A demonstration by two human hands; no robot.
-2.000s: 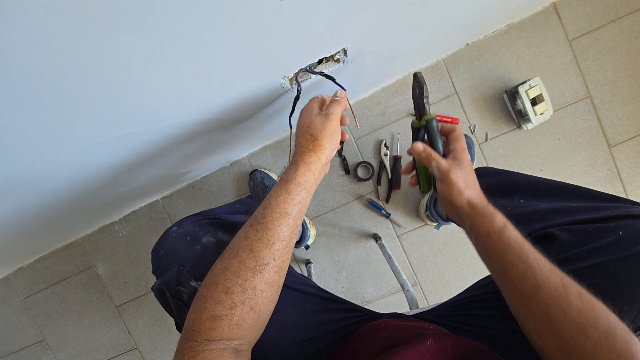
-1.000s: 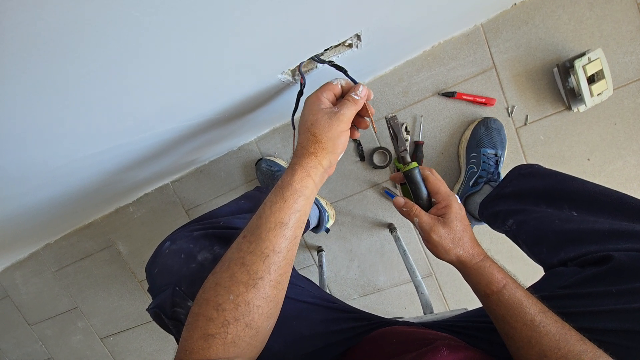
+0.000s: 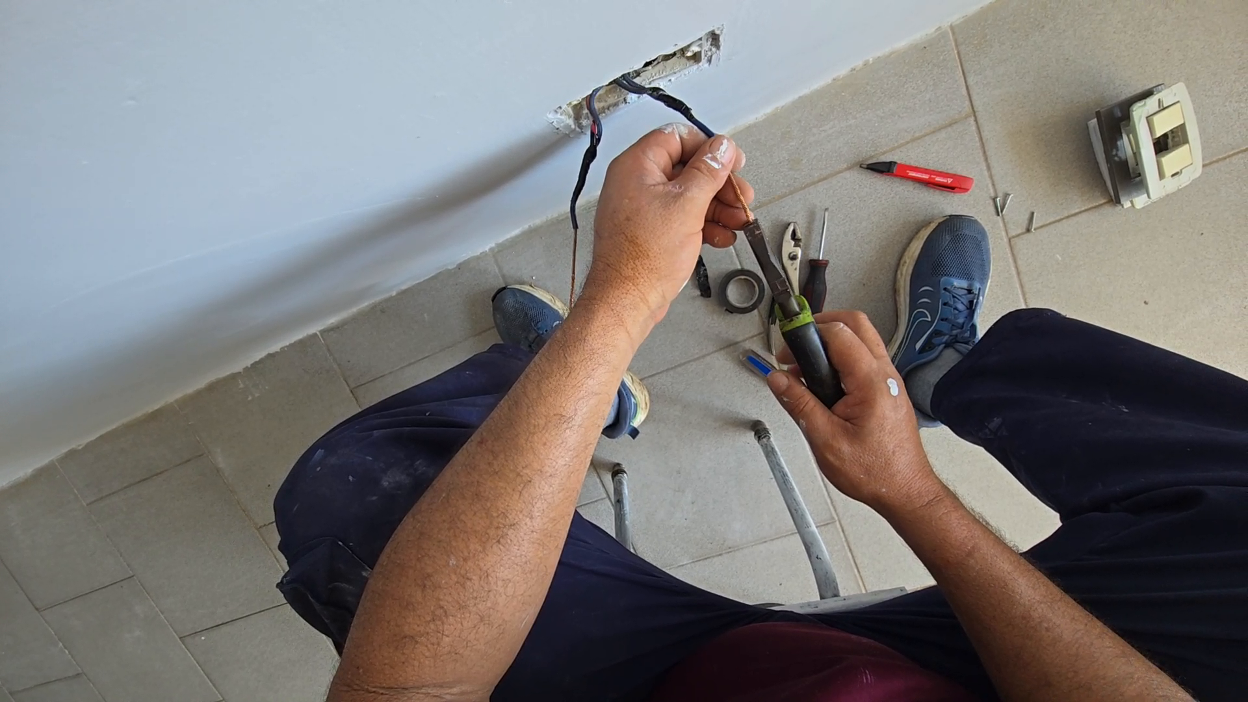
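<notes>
My left hand (image 3: 673, 210) pinches a dark electrical cable (image 3: 673, 100) that comes out of a rectangular wall cut-out (image 3: 673, 66). Bare twisted copper wire (image 3: 740, 195) shows beyond my fingers. In my right hand (image 3: 858, 409) are pliers (image 3: 780, 283) with a black and green handle, their jaw tips at the copper's end; whether they grip it I cannot tell. A second cable (image 3: 585, 171) with a bare copper end hangs from the cut-out, left of my left hand. A blue-handled tool (image 3: 758, 364) lies on the floor beside my right hand, partly hidden.
On the tiles lie a roll of black tape (image 3: 742, 292), slip-joint pliers (image 3: 792, 252), a screwdriver (image 3: 817, 278), a red voltage tester pen (image 3: 918, 175), screws (image 3: 1004, 204) and a switch or socket unit (image 3: 1155, 144). My shoes and metal stool legs (image 3: 795, 507) stand nearby.
My right hand has brought the pliers from apart on the right to the copper end at my left hand. Two seconds ago the red pen showed beside my right hand; now it lies on the floor.
</notes>
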